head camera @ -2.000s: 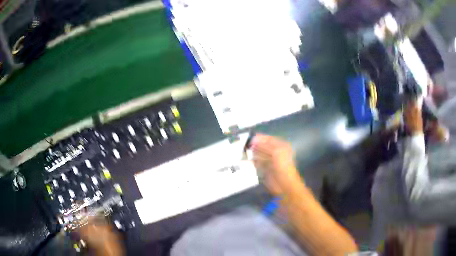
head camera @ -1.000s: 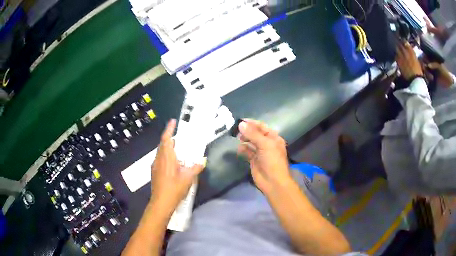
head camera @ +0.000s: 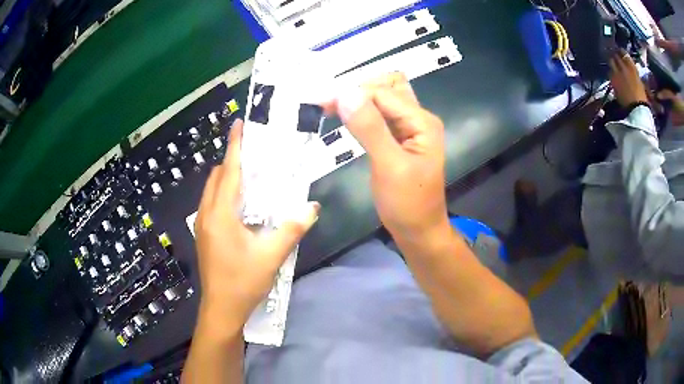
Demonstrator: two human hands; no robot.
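Note:
My left hand (head camera: pixel 244 251) holds a long white panel (head camera: pixel 276 165) upright and raised, its end pointing away from me. A black pad (head camera: pixel 261 103) lies on the panel's left side near that end. A second black pad (head camera: pixel 309 118) is at the panel's right edge, touching or just beside the fingertips of my right hand (head camera: pixel 397 142). Whether the fingers still grip this pad is unclear. A pale bright patch shows at the right fingertips. Another white panel with black pads (head camera: pixel 343 156) lies on the bench, partly hidden behind the held one.
Circuit board assemblies (head camera: pixel 154 166) lie in rows at the left, beside the green conveyor (head camera: pixel 120 82). More white panels (head camera: pixel 405 65) lie at the back. A blue bin (head camera: pixel 541 54) stands at the back right. Another person's arm (head camera: pixel 641 172) is at the right. A blue stool (head camera: pixel 480 231) shows below.
Since one second ago, the held panel has been raised nearer the camera. My right hand has moved up and inward to the panel's end, where two black pads now show large.

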